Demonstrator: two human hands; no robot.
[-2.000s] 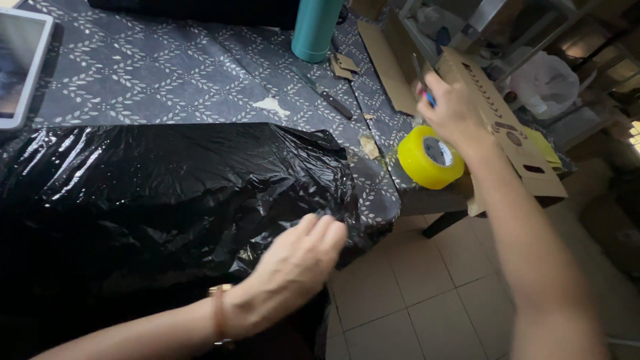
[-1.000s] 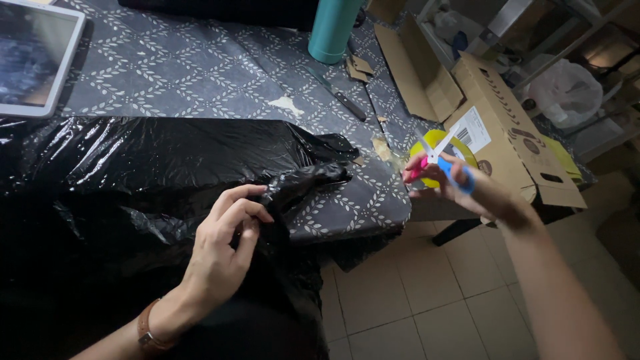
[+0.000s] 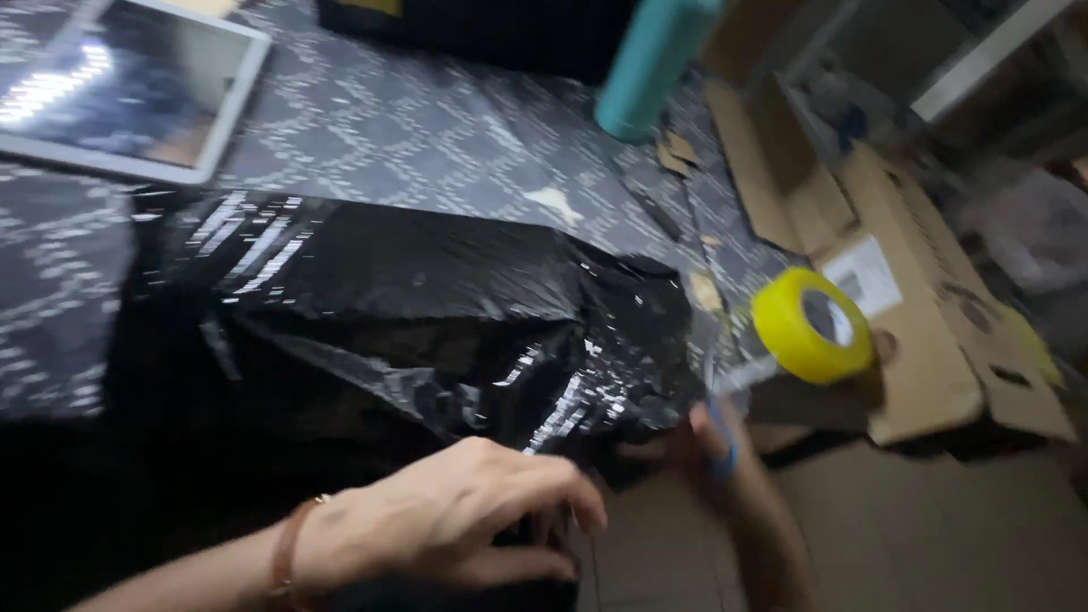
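Observation:
My left hand [image 3: 476, 518], with a brown bracelet at the wrist, is curled at the near edge of a shiny black plastic sheet [image 3: 408, 263]; its fingertips meet dark plastic, and blur hides whether they pinch it. Right of it, my right hand [image 3: 714, 450] holds blurred scissors [image 3: 722, 433] with a blue handle by the sheet's right end. A roll of yellow packing tape [image 3: 812, 325] lies just beyond that hand, at the table's right edge.
A tablet [image 3: 127, 93] lies at the far left on the patterned tablecloth [image 3: 391, 127]. A teal bottle [image 3: 654, 68] stands at the back, near a knife [image 3: 650, 208] and cardboard scraps [image 3: 677, 153]. An opened cardboard box [image 3: 909, 297] is at the right, above a tiled floor [image 3: 850, 535].
My right hand has moved from in front of the tape roll toward the sheet's right end, still with the scissors. The sheet's right end, bunched at my left hand one second ago, now lies spread out.

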